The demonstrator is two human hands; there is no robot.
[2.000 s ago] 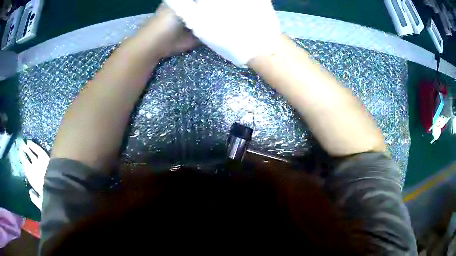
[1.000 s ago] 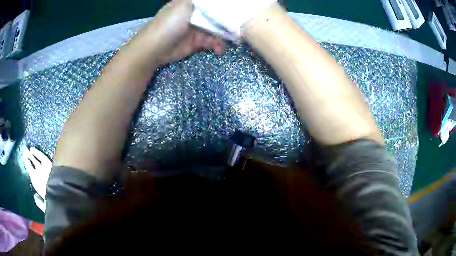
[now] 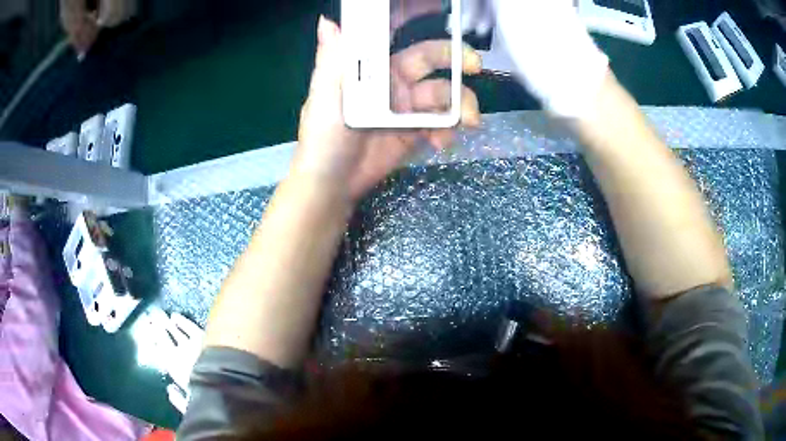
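Observation:
A white front housing (image 3: pixel 367 82) with a large rectangular window is at the top centre, cut off by the upper edge. My left hand (image 3: pixel 371 129) is bare and holds it from behind; its fingers show through the window. My right hand (image 3: pixel 552 60), in a white work glove, is blurred beside it to the right, partly over another white housing (image 3: pixel 619 17); whether it grips anything cannot be told. The bubble wrap mat (image 3: pixel 465 224) lies below my arms. The mallet (image 3: pixel 508 334) shows only in part near my body.
White housings (image 3: pixel 711 62) lie on the green belt (image 3: pixel 207 86) at upper right, and more (image 3: pixel 119 136) stand at left. Parts with dark fittings (image 3: pixel 95 271) and spare gloves (image 3: pixel 168 344) lie left of the mat. A pink-clothed person (image 3: pixel 30 336) is at far left. Tape (image 3: pixel 224 177) edges the mat.
The view has shifted left and upward. My hands, close together before, are now apart. The housing is now seen upright in my left hand, and my gloved right hand has moved right.

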